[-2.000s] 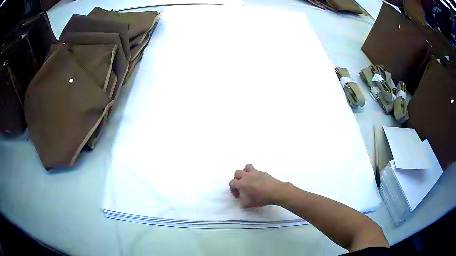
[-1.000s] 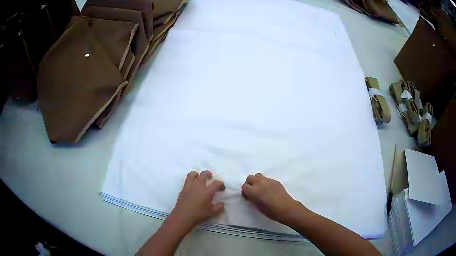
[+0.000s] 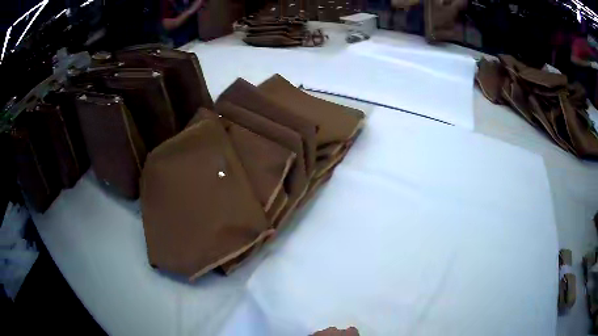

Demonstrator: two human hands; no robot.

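Observation:
The large white tissue sheets [image 3: 419,243] lie on the table, their lower left edge creased near the bottom of the picture. Only the top of one bare hand shows at the bottom edge, over the tissue; I cannot tell which of my hands it is or whether it holds the paper. My other hand is out of the picture. Flat brown bags [image 3: 197,197] overlap in a row left of the tissue, the front one with a small shiny stud.
Filled dark brown bags [image 3: 108,141] stand upright at the left. More brown bags [image 3: 541,98] lie at the right, and a stack [image 3: 275,31] at the back. A dark thin rod [image 3: 374,102] lies across the paper. Strap bundles [image 3: 566,282] are at the right edge. People stand behind.
The view has swung left and up, so the bags sit further right and lower in it. Two hands on the tissue before; now only part of one shows at the bottom edge.

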